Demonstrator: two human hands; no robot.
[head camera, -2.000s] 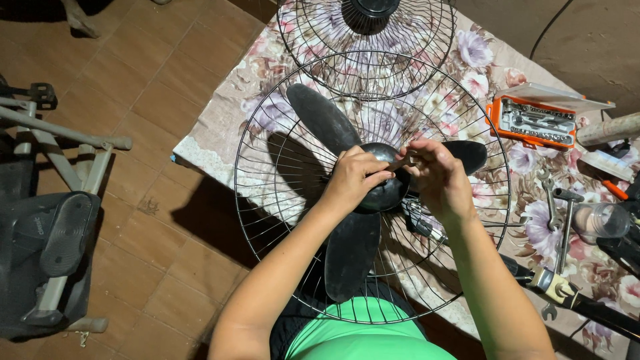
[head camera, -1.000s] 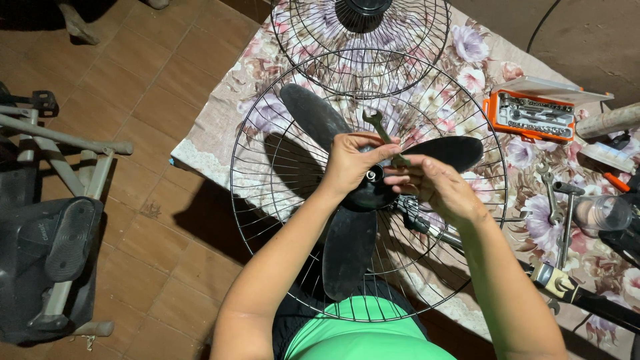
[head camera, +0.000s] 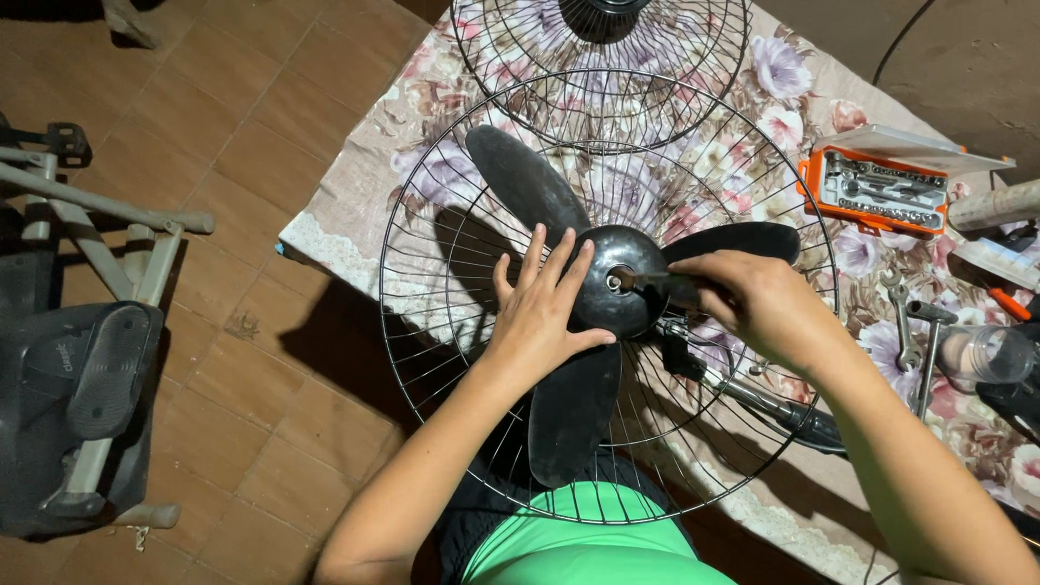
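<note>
A black three-blade fan propeller (head camera: 575, 422) sits over a round black wire fan grille (head camera: 388, 325). My left hand (head camera: 540, 313) lies with fingers spread on the left side of the fan hub (head camera: 621, 236), holding nothing. My right hand (head camera: 743, 305) grips a wrench (head camera: 646, 280) from the right. The wrench's end is at the nut (head camera: 613, 283) in the recessed centre of the hub; how well it fits around the nut cannot be told. Much of the wrench is hidden by my fingers.
A second wire grille (head camera: 459, 49) lies beyond on the floral tablecloth (head camera: 357, 187). To the right are an orange socket set case (head camera: 873, 223), a combination wrench (head camera: 900, 317), a socket handle (head camera: 928, 357) and a clear plastic jar (head camera: 983, 353). Exercise equipment (head camera: 106, 211) stands left on the tiled floor.
A second ago both hands held the wrench above the hub. My left hand has let go and now rests on the hub; my right hand has brought the wrench down to the nut.
</note>
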